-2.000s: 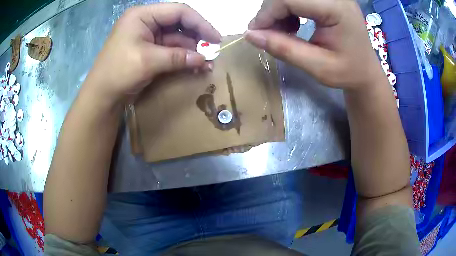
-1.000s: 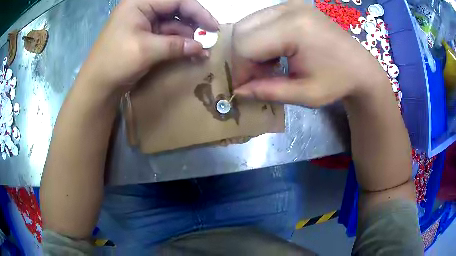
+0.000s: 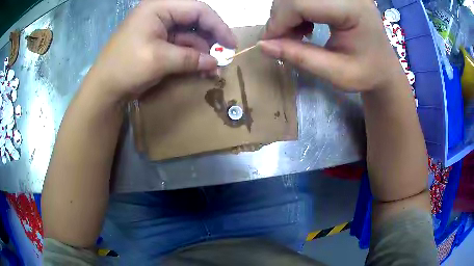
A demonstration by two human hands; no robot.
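My left hand [image 3: 161, 49] holds a white disc part [image 3: 222, 55] with a red mark between its fingertips, above the top of the cardboard pad [image 3: 182, 124]. My right hand [image 3: 322, 44] pinches a thin pale yellow glue stick [image 3: 246, 51]; its tip is at the right edge of the disc. The small round white glue cup [image 3: 235, 112] sits on the cardboard, with dark brown stains around it.
More white discs with red marks lie in piles at the left [image 3: 9, 114] and at the right [image 3: 400, 41]. Two tan-brown pieces [image 3: 39, 41] lie at upper left. A lavender-blue tray [image 3: 423, 78] is at right. Bins with red pieces [image 3: 26, 213] are below bench level.
My right hand has moved up from the glue cup, bringing the stick to the disc. My left hand keeps hold of the disc, slightly lower and to the right.
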